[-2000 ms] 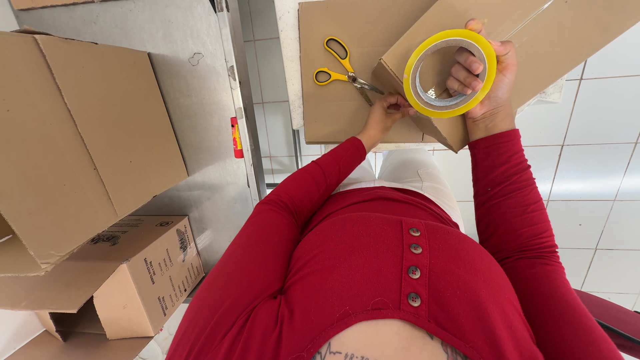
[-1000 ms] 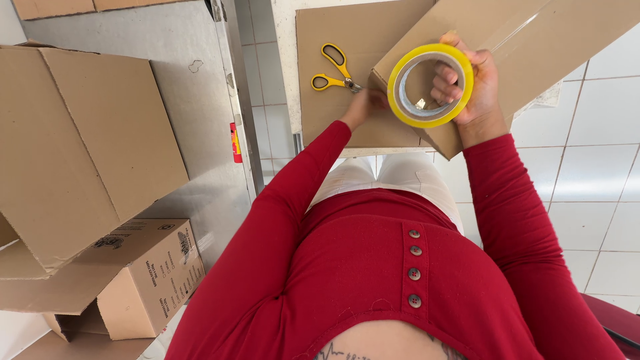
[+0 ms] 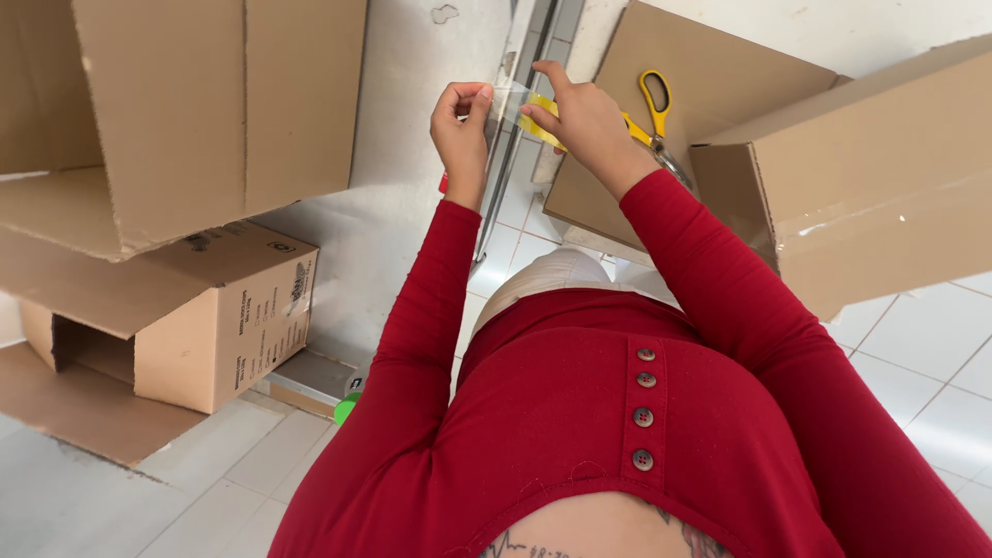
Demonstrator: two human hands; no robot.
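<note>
My left hand (image 3: 463,124) pinches the end of a strip of clear packing tape (image 3: 508,102) between thumb and fingertips. On the strip's other side my right hand (image 3: 577,120) holds the yellow tape roll (image 3: 542,122), seen nearly edge-on and partly hidden by the fingers. Just right of that hand, yellow-handled scissors (image 3: 657,116) lie on a flat piece of cardboard (image 3: 721,62), their blades partly behind my sleeve. A cardboard box (image 3: 883,170) with clear tape along its side lies to the right, its near end open.
A large open cardboard box (image 3: 294,101) stands at the upper left, above a printed cardboard box (image 3: 225,341) with open flaps. A metal table (image 3: 395,147) runs beside them, with a gap to the white work surface (image 3: 783,23). Below its edge shows a green cap (image 3: 346,407).
Both hands have moved left, off the cardboard and the box, and now hold a strip of tape between them. The roll has turned from face-on to nearly edge-on. The view has swung left.
</note>
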